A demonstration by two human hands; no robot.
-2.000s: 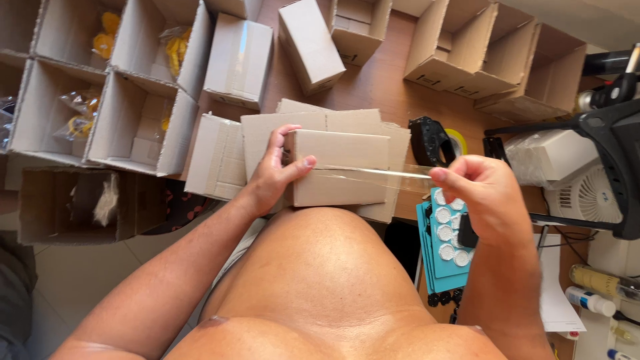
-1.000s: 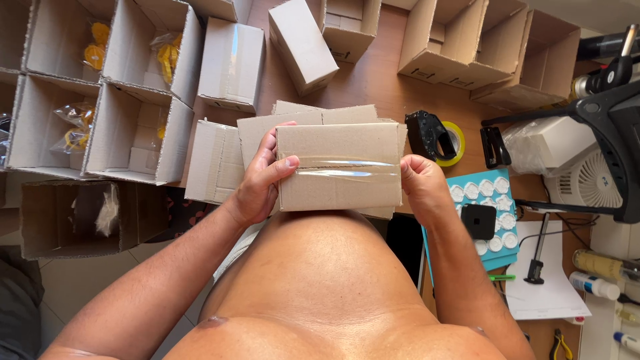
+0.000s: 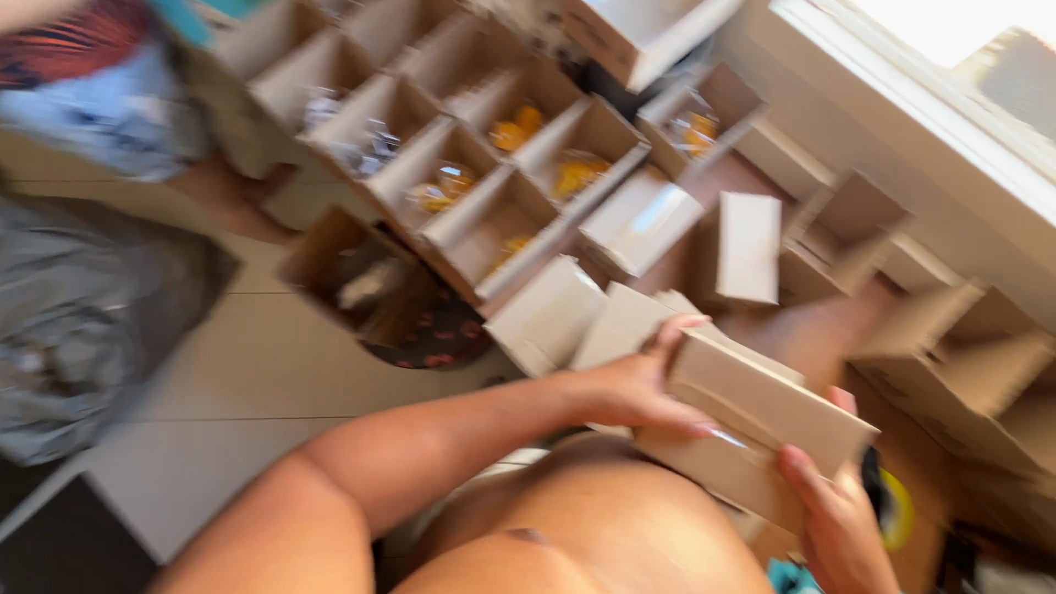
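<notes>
Between my two hands is a small closed cardboard box (image 3: 763,396) with a strip of clear tape across it, tilted in this view. My left hand (image 3: 652,392) grips its left end, thumb on the near face. At the right end, my right hand (image 3: 833,478) holds it with the thumb in front and fingers behind. Flat cardboard pieces (image 3: 623,326) lie just beyond the box. A roll of yellowish tape (image 3: 897,509) on a black dispenser shows partly behind my right hand. The picture is blurred.
A divided cardboard organizer (image 3: 495,227) holds bagged yellow items. Closed boxes (image 3: 643,223) and open boxes (image 3: 957,355) stand on the brown table. An open carton (image 3: 351,276) is at the table's left. A person's legs (image 3: 231,194) and a grey plastic bag (image 3: 91,330) are further left.
The view has swung strongly toward the left. My right hand, which drew tape out from the box two seconds ago, now grips the box's right end. The tape lies along the box.
</notes>
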